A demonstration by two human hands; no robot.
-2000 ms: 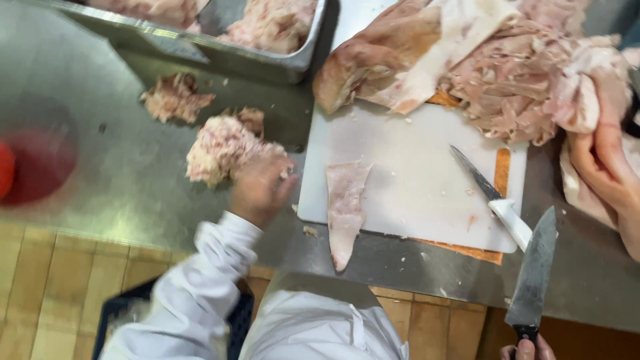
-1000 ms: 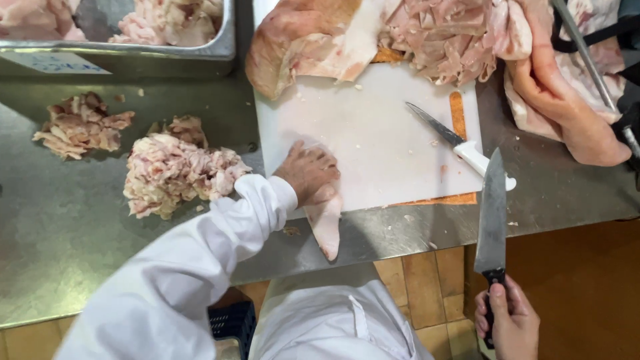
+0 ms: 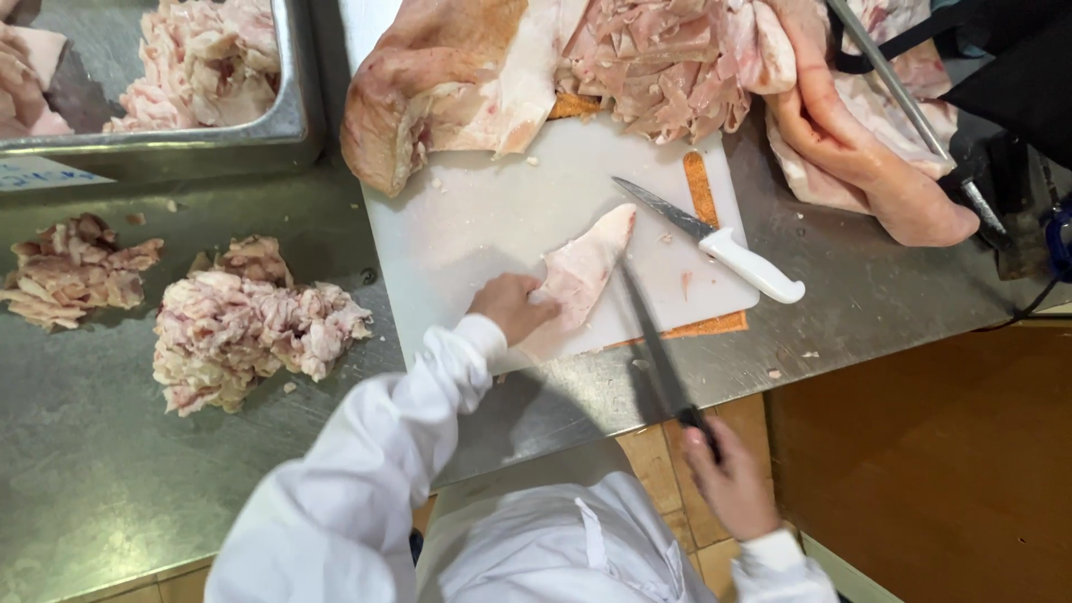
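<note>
My left hand (image 3: 512,308) grips the lower left end of a pale piece of pork skin (image 3: 590,264) lying on the white cutting board (image 3: 494,226). In my right hand (image 3: 730,477) is the black handle of a large kitchen knife (image 3: 657,343); its blade points up the view, with the tip close to the skin's right side. A white-handled knife (image 3: 749,266) rests on the board's right part, its handle reaching past the edge. A large piece of skin-on pork (image 3: 444,84) and a heap of thin meat slices (image 3: 662,67) lie across the board's far side.
Two piles of trimmings, a browner one (image 3: 79,268) and a paler one (image 3: 251,327), sit on the steel table (image 3: 100,444) at left. Behind them stands a metal tray (image 3: 293,109) of meat pieces. A pig's trotter (image 3: 888,176) and a metal rod (image 3: 892,79) are at right.
My left hand went from the pale pile to the skin piece, which is now turned, its narrow end pointing away. The large knife has come left, beside the skin. The view has shifted.
</note>
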